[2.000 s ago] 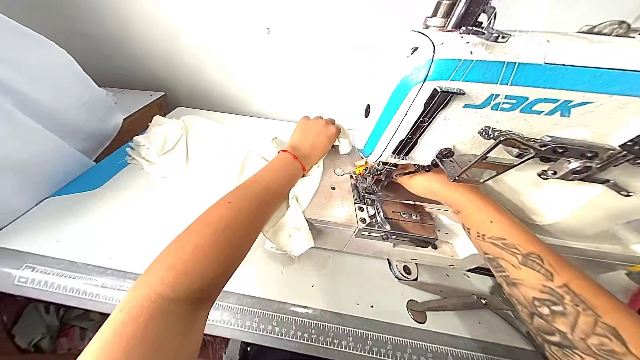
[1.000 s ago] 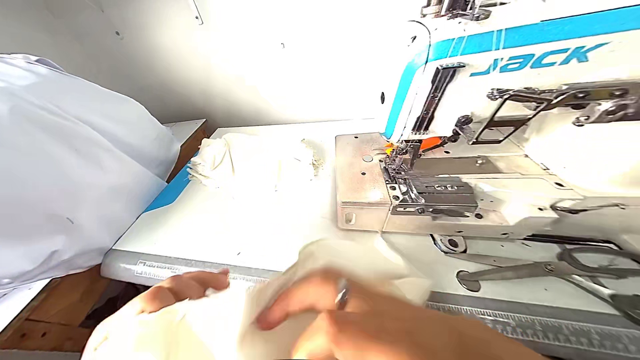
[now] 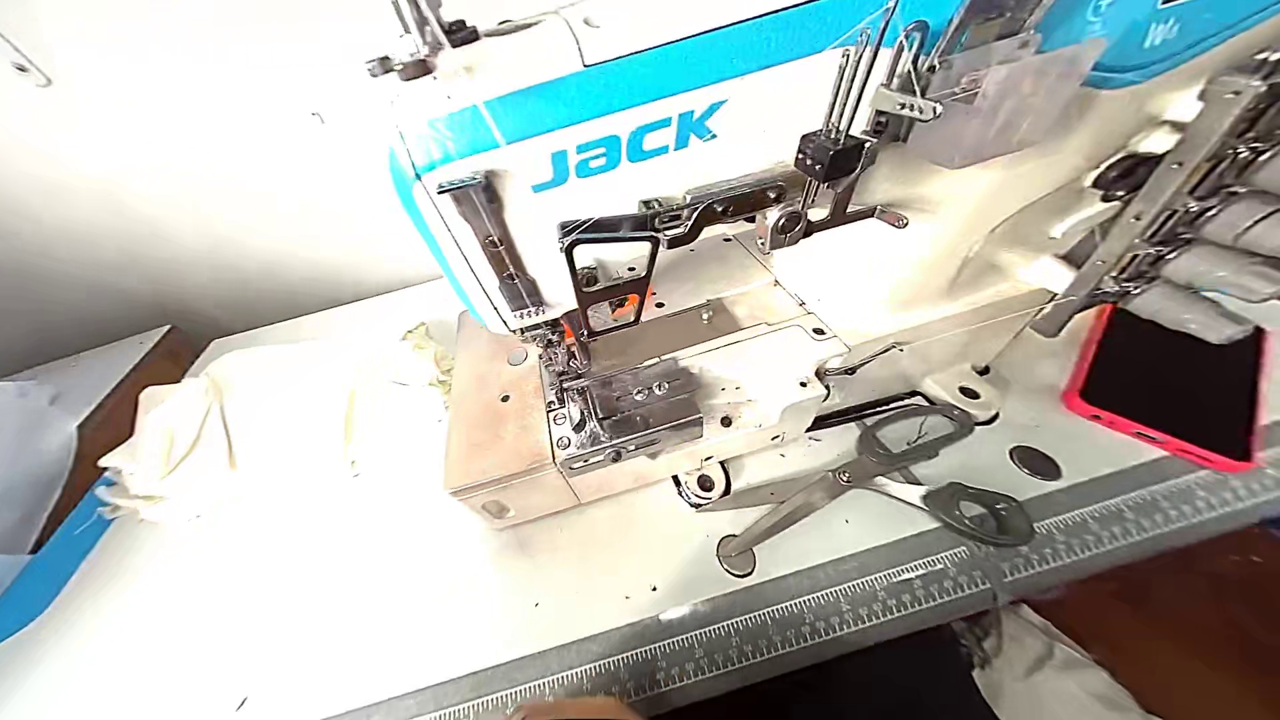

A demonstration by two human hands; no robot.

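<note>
At the bottom edge shows only a sliver of skin [image 3: 578, 709], part of one of my hands or arms; which one, and what it holds, I cannot tell. Above it stands a white and blue Jack sewing machine [image 3: 640, 130], its presser foot and needle area [image 3: 565, 365] over the metal bed [image 3: 505, 430] with no cloth under it. Cream fabric [image 3: 270, 410] lies bunched on the table left of the bed. Large metal scissors [image 3: 845, 478] lie partly open in front of the machine, handles to the right. More pale cloth [image 3: 1045, 665] hangs below the table edge at lower right.
A measuring tape strip [image 3: 800, 620] runs along the front edge of the white table [image 3: 480, 600]. A phone in a red case [image 3: 1170, 385] lies at the right, beneath thread guides and grey cylindrical parts [image 3: 1215, 265]. A wooden-edged surface [image 3: 120, 400] stands at the far left.
The view has swung right. Both hands, earlier at the machine and then on cream cloth at the table's front, have dropped almost wholly out of sight, and that cloth has left the tabletop front.
</note>
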